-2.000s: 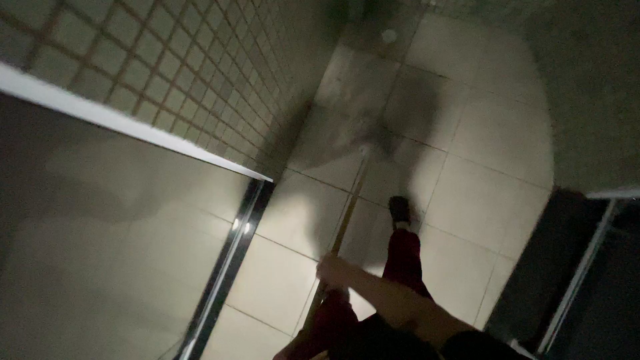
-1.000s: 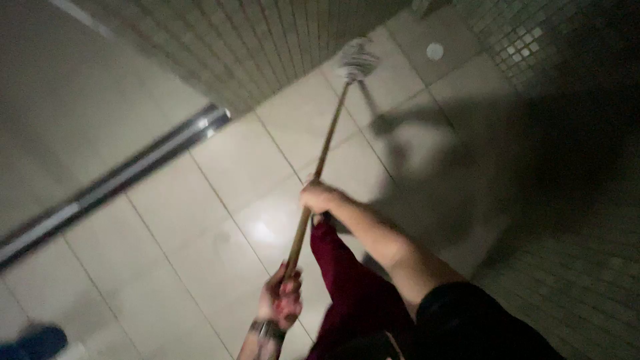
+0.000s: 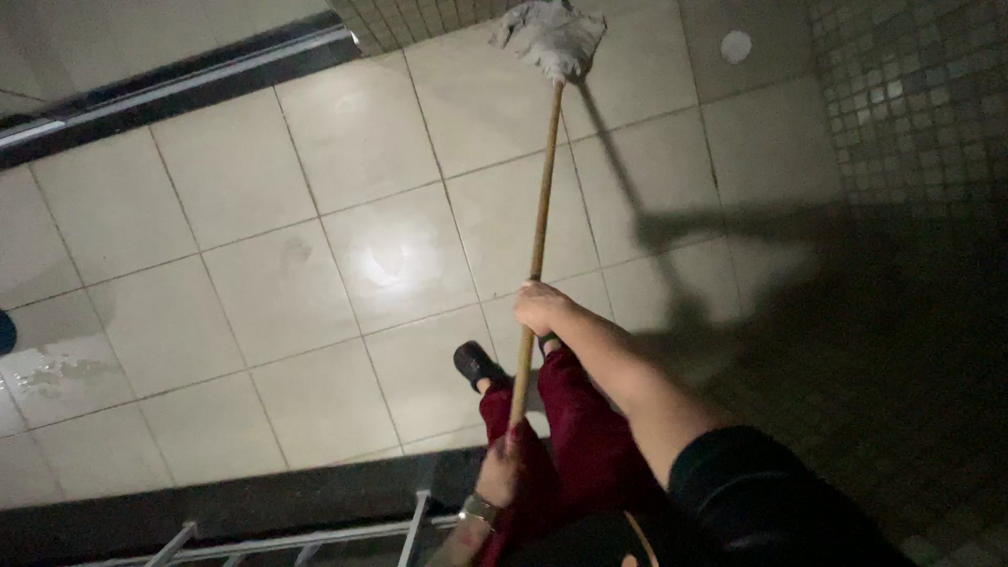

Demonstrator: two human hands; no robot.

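Observation:
A mop with a wooden handle point(image 3: 545, 201) runs from my body up to its grey string head point(image 3: 551, 38), which rests on the tiled floor by the foot of the tiled wall. My right hand point(image 3: 540, 307) is closed around the middle of the handle. Lower down, my left hand point(image 3: 499, 471), with a watch on its wrist, grips the handle near its end. Below the hands are my dark red trousers and a black shoe point(image 3: 474, 363).
A round white floor drain cover point(image 3: 736, 46) lies at upper right beside a mosaic wall point(image 3: 886, 102). A metal-edged dark threshold point(image 3: 213, 71) crosses the upper left. Wet spots point(image 3: 59, 370) and part of a blue object point(image 3: 6, 332) are at far left. Metal rails point(image 3: 315, 542) run along the bottom.
The view has turned and shifted strongly. The left hand, unseen two seconds ago, shows on the handle in the later frames. Both hands still hold the mop.

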